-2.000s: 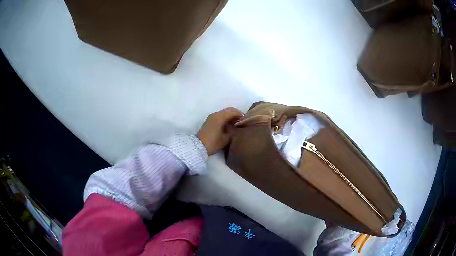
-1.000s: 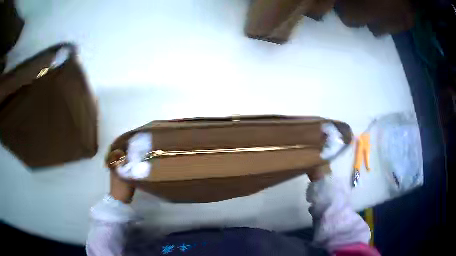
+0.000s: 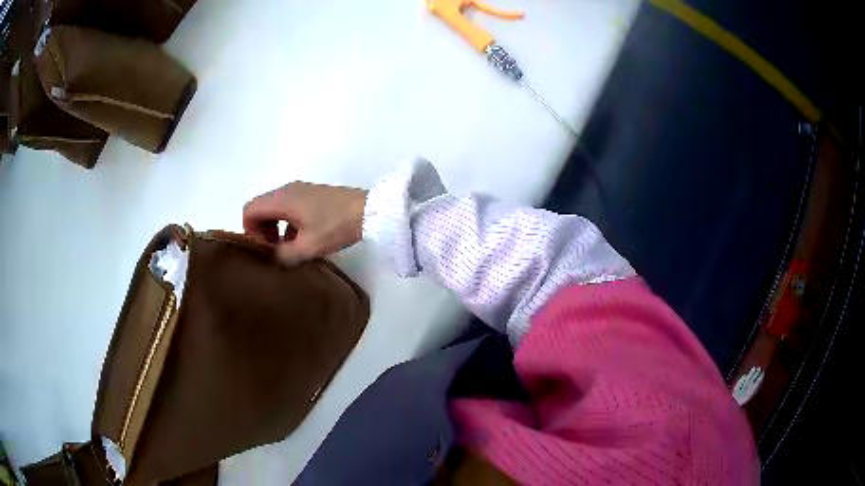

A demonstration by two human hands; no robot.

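Observation:
A brown handbag (image 3: 256, 332) is tilted on the white table at the lower left. Its opening faces left, and a gold zipper (image 3: 152, 365) runs along it. White tissue (image 3: 171, 266) sits at the upper corner of the opening, with more at the lower corner. My right hand (image 3: 308, 220) pinches the bag's upper side edge between thumb and fingers. A small gap shows inside the pinch. My left hand is not in view.
Brown bags (image 3: 119, 85) stand at the upper left. An orange air blow gun (image 3: 465, 27) lies at the top of the white table (image 3: 379, 104), near its edge. Dark floor with a yellow line (image 3: 740, 47) is at the right. A brown piece (image 3: 62, 467) lies lower left.
The view has swung right. The bag has turned from lying across the view to standing steeply at the left. My right hand now shows at its side edge; my left hand has left the picture.

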